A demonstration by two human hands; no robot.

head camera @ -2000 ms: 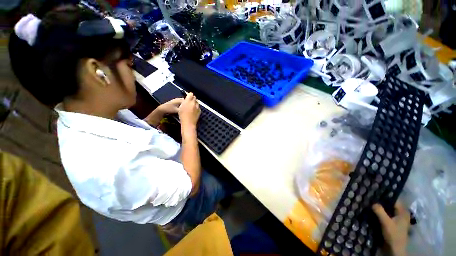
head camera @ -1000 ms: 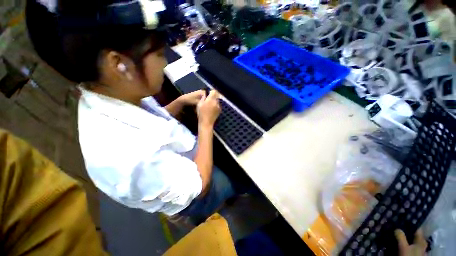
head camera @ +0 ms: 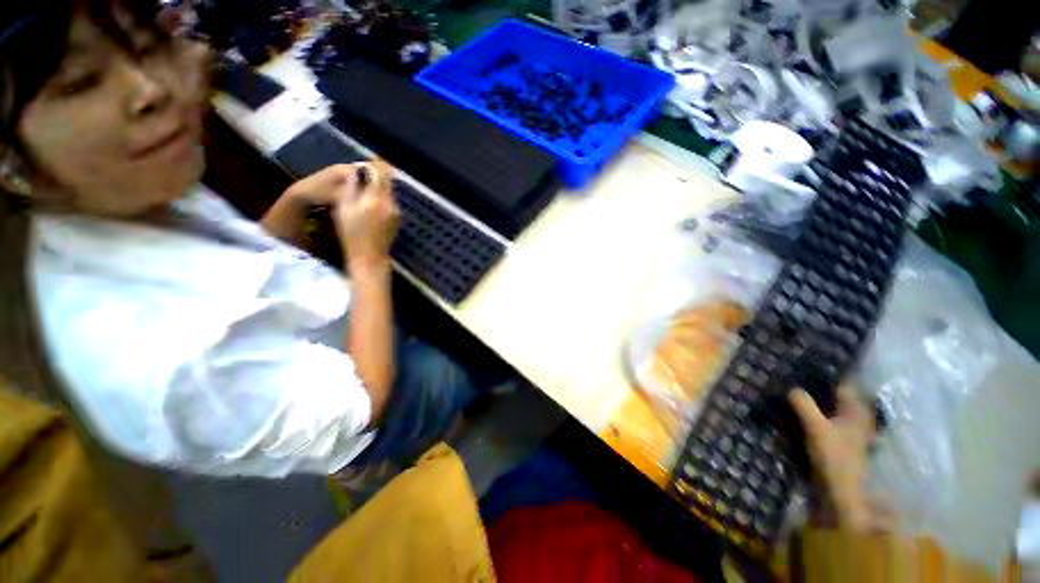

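A long black perforated tray (head camera: 787, 330) with rows of round holes slants from the lower middle to the upper right, over a crinkled clear plastic bag (head camera: 935, 342). My right hand (head camera: 842, 438) is at the tray's right edge near its lower end, thumb over the edge and holding it. The image is blurred there, and small parts in the holes cannot be told clearly. My left hand is not in view; only mustard sleeve cloth (head camera: 399, 530) shows at the bottom.
A person in a white shirt (head camera: 205, 342) sits at left, hands over a similar tray (head camera: 445, 251). Behind it are a black block (head camera: 433, 142) and a blue bin (head camera: 656, 103) of black parts. White curved pieces (head camera: 770, 154) are heaped at the back. Orange tape (head camera: 639, 438) covers the bench edge.
The view has shifted, then swung back. The tray looks straighter than a second ago, with my right hand still at its edge. The person at left has turned their head towards me.
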